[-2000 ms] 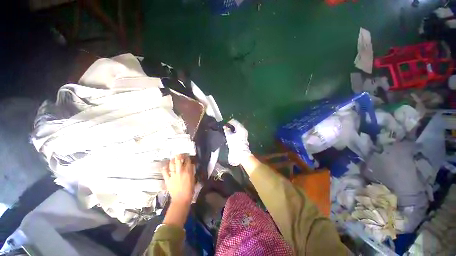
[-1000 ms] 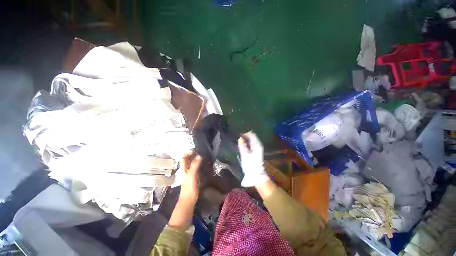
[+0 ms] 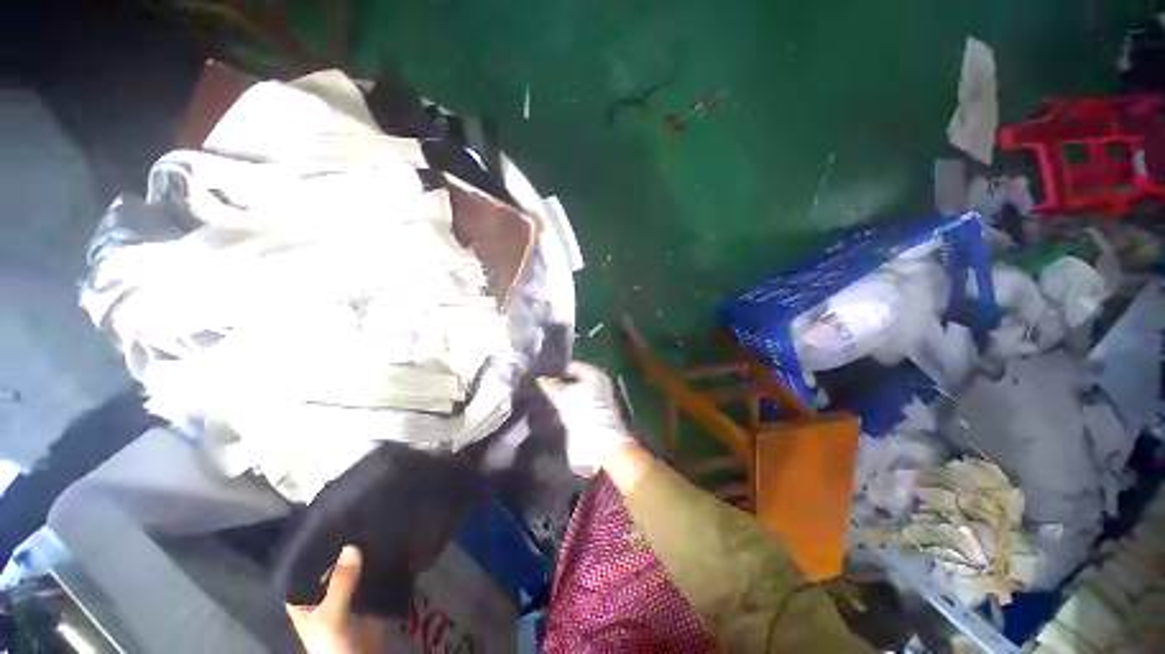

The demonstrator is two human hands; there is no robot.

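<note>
A dark, limp black cut piece (image 3: 390,517) hangs from my left hand (image 3: 326,616), in front of the heap. My bare left hand is at the bottom edge, partly cut off, with its thumb over the piece. My right hand (image 3: 588,415) wears a white glove and is beside the heap's right side. Its fingertips are close together near dark cloth; whether they pinch anything is unclear. The large layered heap of cream cut pieces (image 3: 307,294) is very bright and lies at the left.
A pale curved rim (image 3: 558,275) and a brown board (image 3: 496,236) edge the heap. An orange wooden stool (image 3: 805,486) stands right of my right forearm. A blue crate (image 3: 843,268) holds pale scraps, with more scraps around it. A red plastic frame (image 3: 1086,153) lies on the green floor.
My left hand has moved from the heap's front edge down to the bottom edge, and the black piece now shows with it. My right hand has moved slightly left, nearer the heap.
</note>
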